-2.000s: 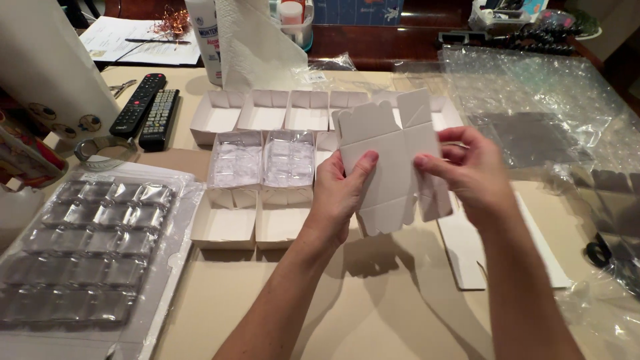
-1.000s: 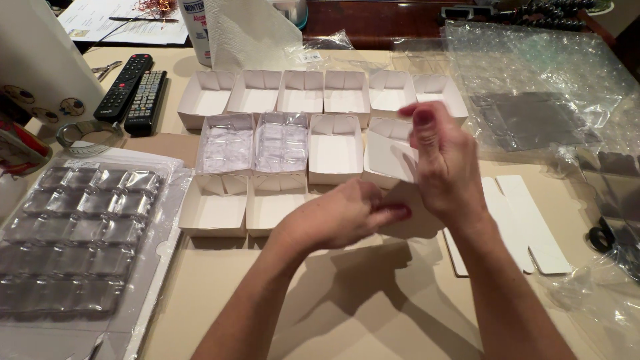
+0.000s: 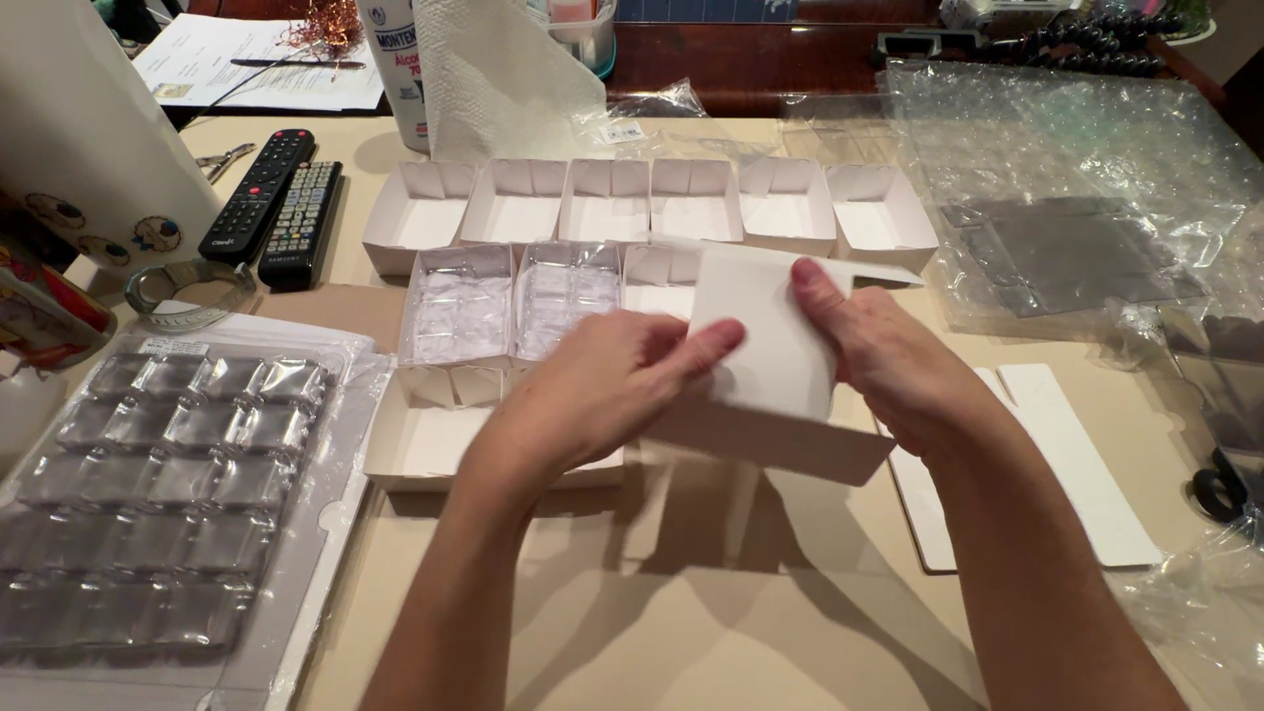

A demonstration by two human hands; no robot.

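Note:
A partly folded white cardboard box is held above the table between both hands. My left hand grips its left side, thumb on the white panel; the fingers behind are partly hidden. My right hand holds the right side, its thumb on the same panel. One long flap hangs toward me, and another sticks out at the back right. Behind stands a row of open white boxes. Nearer, two boxes hold clear plastic trays, with an open box beside them. Another open box sits in front.
Clear molded plastic trays lie at the left, near two remote controls and a wristwatch. Flat white cardboard lies at the right, below bubble wrap. A paper towel and a bottle stand behind.
The white cardboard piece, spread nearly flat two seconds ago, is now folded, with walls bent around a panel. Both hands have shifted their grip on it.

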